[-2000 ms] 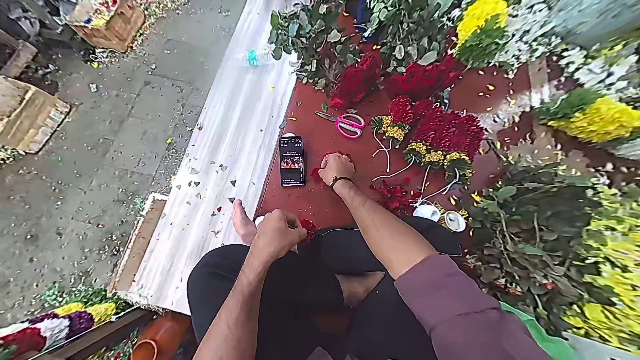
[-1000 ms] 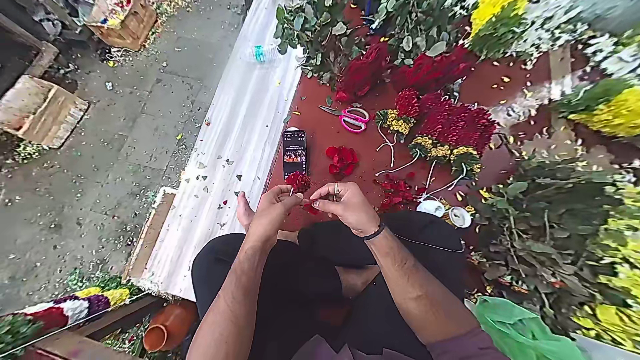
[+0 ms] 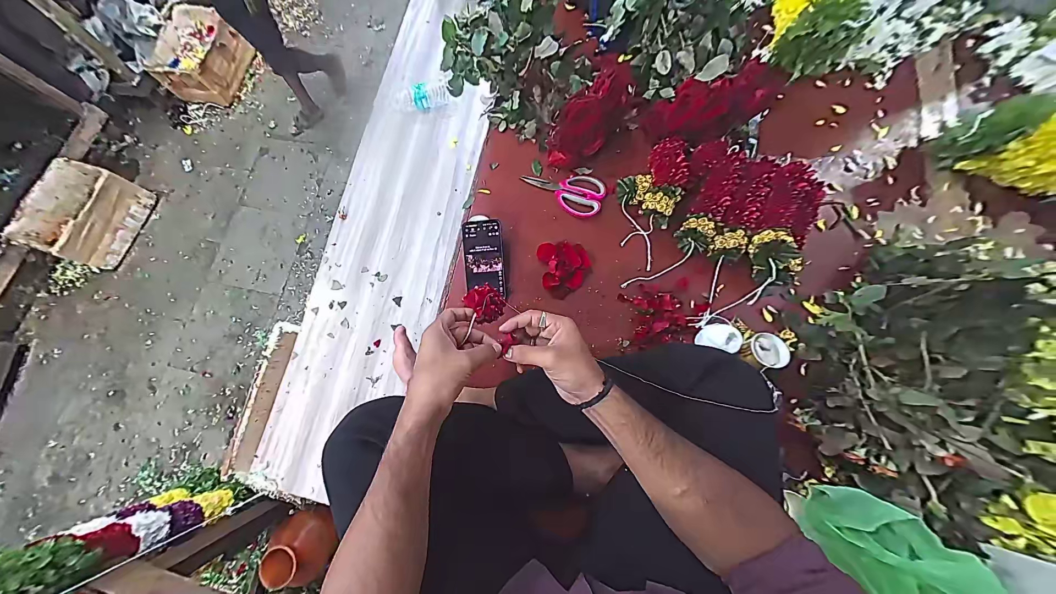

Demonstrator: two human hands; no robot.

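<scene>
My left hand [image 3: 452,351] pinches a small round bunch of red petals [image 3: 484,304] above my lap, just below a smartphone [image 3: 484,257]. Close beside it, my right hand [image 3: 551,351] holds a small red petal piece [image 3: 508,340] between thumb and fingers. White thread [image 3: 693,396] trails from the right hand across my knee towards two white thread spools [image 3: 719,337]. A loose pile of red petals [image 3: 564,268] lies on the red surface, with pink-handled scissors [image 3: 580,196] above it. To the right are finished-looking red and yellow flower garlands [image 3: 755,202] with white strings.
Red roses [image 3: 590,115] and leafy stems [image 3: 503,62] lie at the top. More leafy stems [image 3: 916,371] and green cloth [image 3: 891,536] are at right. A plastic bottle [image 3: 425,96] lies on the white board [image 3: 388,239]. A clay pot [image 3: 299,549] stands lower left; a person's legs [image 3: 293,66] show upper left.
From apart two seconds ago, my hands have come together below the phone. The right hand has left the red petal pile. A person's legs have come into view at the upper left.
</scene>
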